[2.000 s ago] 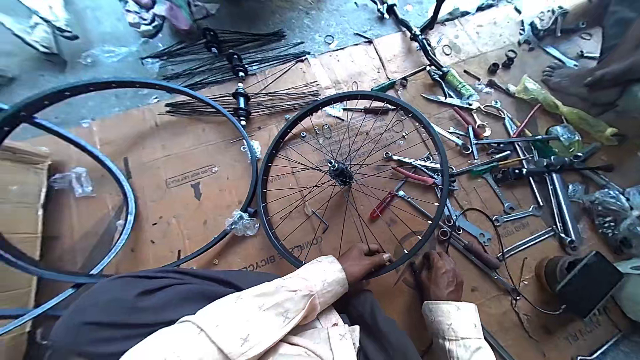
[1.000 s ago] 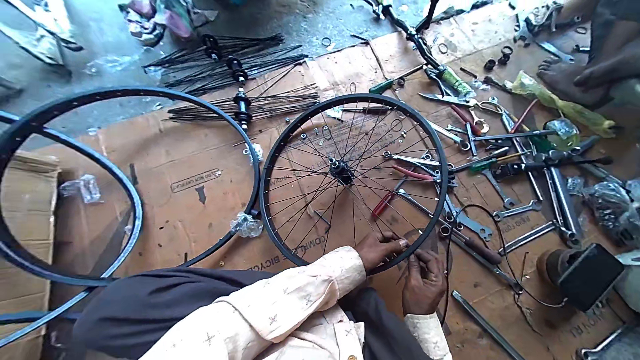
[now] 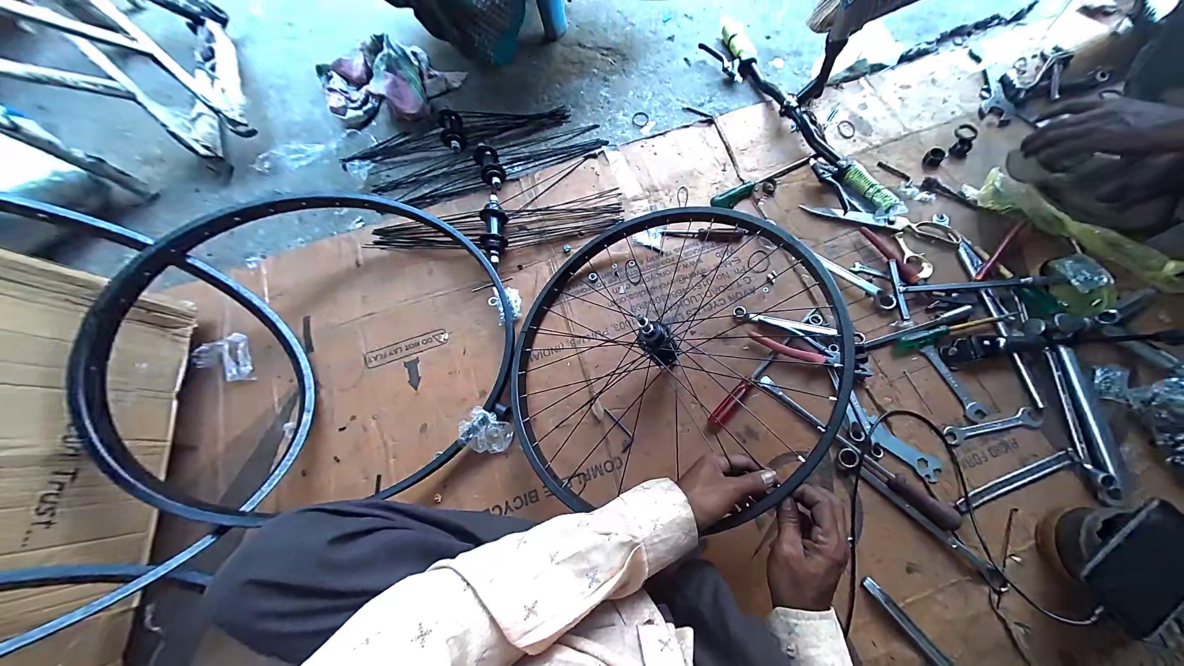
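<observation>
A black bicycle wheel [image 3: 524, 370] with a hub [image 3: 657, 340] and thin dark spokes lies before me. My left hand [image 3: 726, 490] reaches over the near part of the rim, its fingers on the inner side by the spoke ends. Just outside the rim, my right hand [image 3: 808, 546] has thumb and fingertips pinched together against the rim's outer edge; whether a small part is between them cannot be told. Beneath the spokes are a red-handled screwdriver [image 3: 731, 404] and red-handled pliers [image 3: 791, 350].
Bare rims [image 3: 88, 370] lie at left beside a cardboard box [image 3: 83, 435]. Hubs [image 3: 493, 222] with bundled spokes sit beyond. Wrenches [image 3: 994, 425], scissors [image 3: 860, 217] and a handlebar [image 3: 795, 116] lie right on the cardboard [image 3: 407, 305]. Another person's hand [image 3: 1101, 129] is at upper right.
My right hand has moved up from below the rim and now meets its outer edge. My left hand stays at the rim. The view has shifted somewhat.
</observation>
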